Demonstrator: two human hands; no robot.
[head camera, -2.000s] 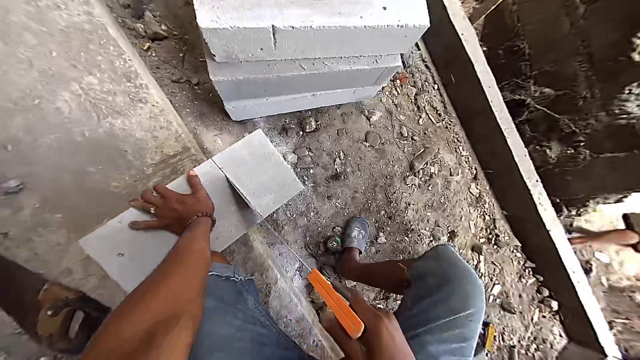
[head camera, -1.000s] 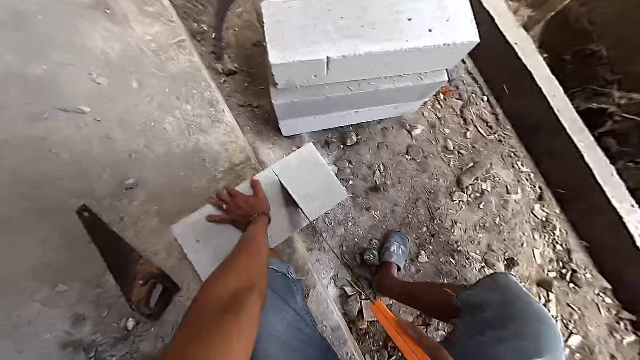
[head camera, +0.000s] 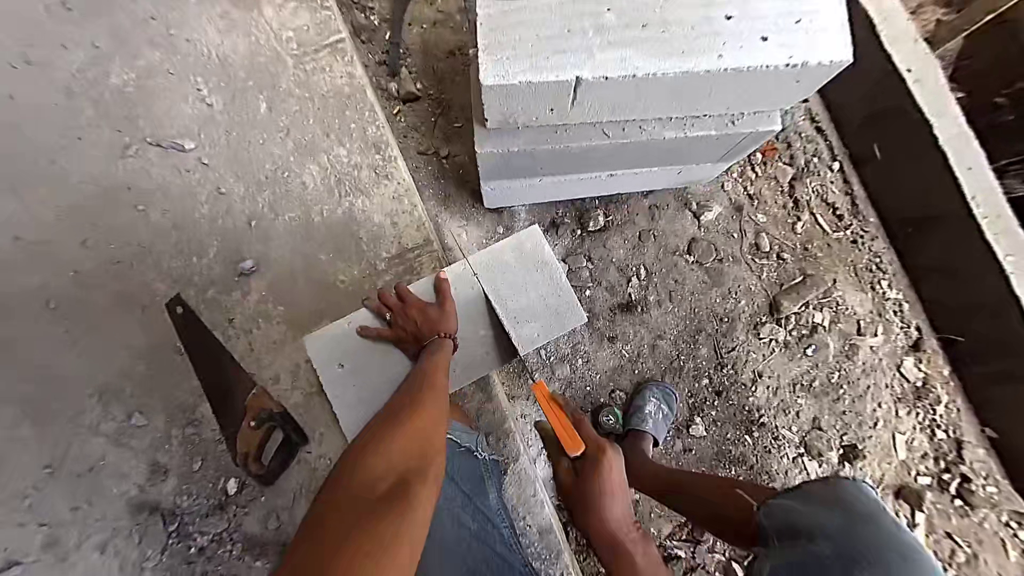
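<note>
A light grey lightweight concrete block (head camera: 528, 292) lies across the edge of a concrete slab, its right part jutting over the dirt. My left hand (head camera: 416, 316), with a ring and a beaded bracelet, presses flat on its top with the fingers spread. In my right hand (head camera: 588, 464) is the orange handle of a handsaw (head camera: 558, 418), below the block. The saw's thin blade sits in a cut across the block, right of my left hand, and its tip shows past the far edge. Most of the blade is hidden in the block.
A second handsaw (head camera: 216, 372) with a wooden handle lies on the concrete slab (head camera: 264, 176) at the left. Stacked concrete blocks (head camera: 624, 152) stand beyond the cut block. Stones and debris cover the dirt, and a low concrete wall (head camera: 952, 144) runs along the right. A small round can (head camera: 607, 418) is beside my shoe.
My right hand and the orange handle have moved nearer to the block, so less blade shows on the near side. My left hand stays on the block. The view has shifted.
</note>
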